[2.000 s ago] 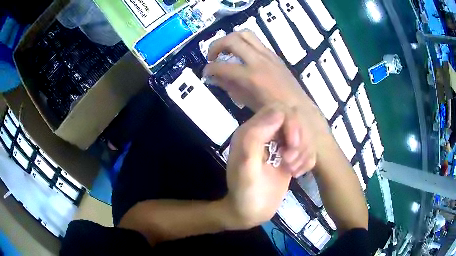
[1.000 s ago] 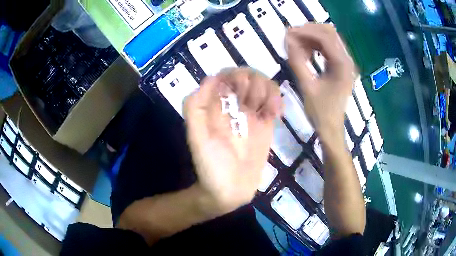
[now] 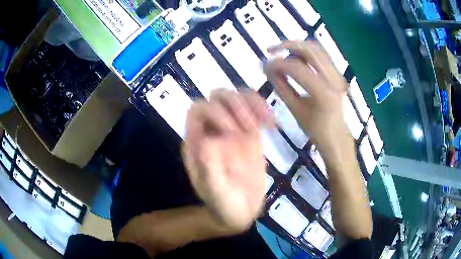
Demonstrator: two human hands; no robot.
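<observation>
White flat shell halves [image 3: 204, 67] with small dark slots lie in rows in a shiny black tray [image 3: 174, 73]. My left hand [image 3: 225, 152] is palm up over the tray's near side, its fingers curled and blurred; whether small white parts lie under them is hidden. My right hand [image 3: 308, 83] is over the middle of the tray, fingers bent and blurred; a whitish patch shows at its fingertips, but I cannot tell whether it is a held part or a shell behind.
Left of the tray are a blue-sectioned unit [image 3: 140, 53] with a white ring and a green labelled board [image 3: 83, 23]. A brown carton [image 3: 91, 124] with dark plastic stands at left, more shells low left. A small blue-and-white unit [image 3: 384, 91] lies on the green surface at right.
Both hands first worked close together; my right hand moved off the tray's left part to its middle. My left hand moved left, and the white bits seen in its palm no longer show. The view shifted slightly.
</observation>
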